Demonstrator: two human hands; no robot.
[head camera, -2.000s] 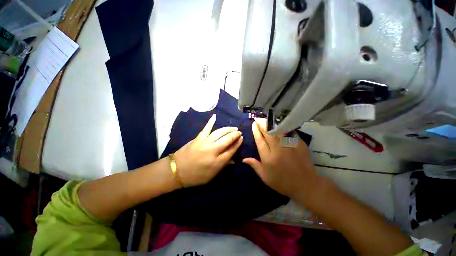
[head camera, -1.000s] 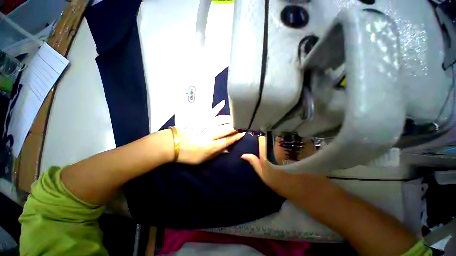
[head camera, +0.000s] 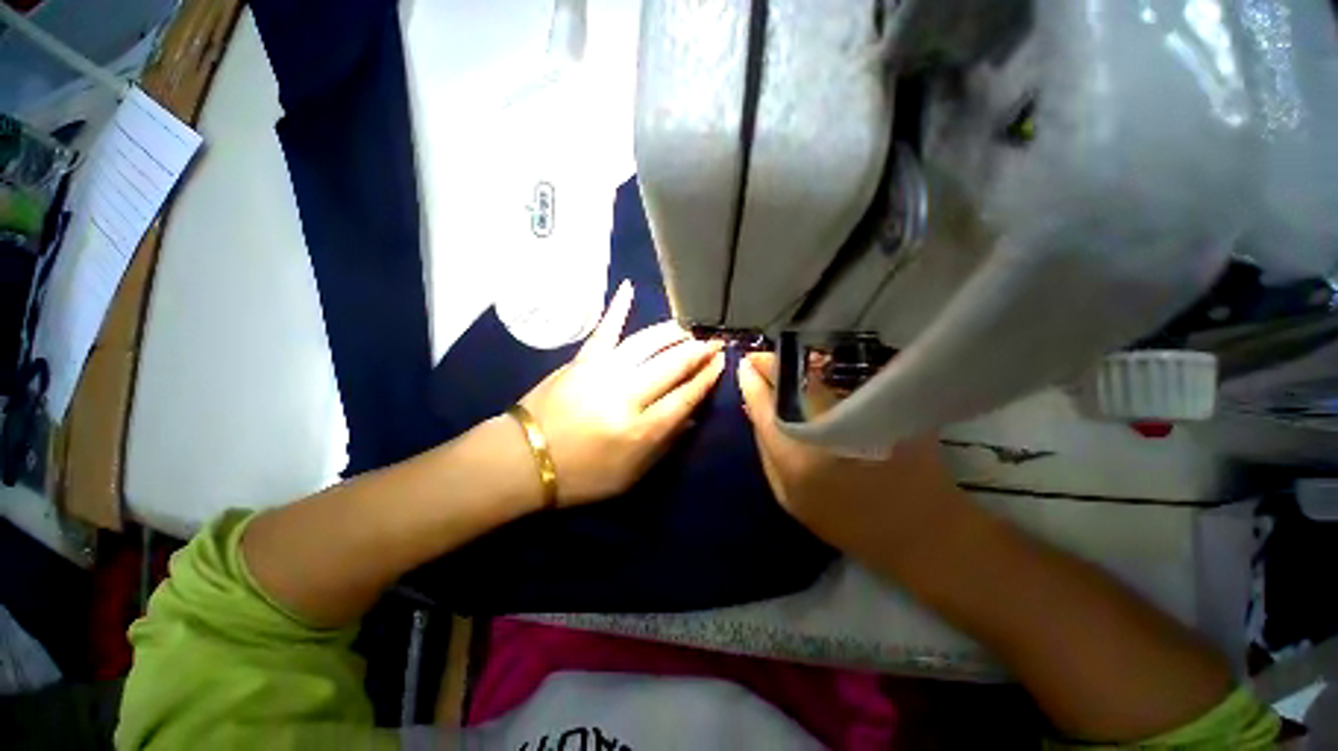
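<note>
A dark navy garment panel (head camera: 646, 528) lies on the white table under the head of the sewing machine (head camera: 822, 162). My left hand (head camera: 616, 404) lies palm down on the panel, fingers spread a little, fingertips left of the presser foot (head camera: 729, 341). My right hand (head camera: 822, 455) rests on the panel right of the foot, partly hidden behind the machine's curved guard. Its fingertips are close to my left fingertips. The needle itself cannot be made out. A second dark cut piece (head camera: 352, 220) lies lengthwise on the table at the left.
A printed paper sheet (head camera: 125, 213) lies by the brown cardboard edge (head camera: 110, 396) at the left. A white ridged knob (head camera: 1159, 385) is on the machine's right, with a bit of red below it. Pink and grey cloth (head camera: 543, 675) shows below the table's front edge.
The panel's far edge reaches further up beside the machine head than two seconds ago. My hands stay near the foot, my left fingers pointing more upward. The camera view has shifted closer to the machine.
</note>
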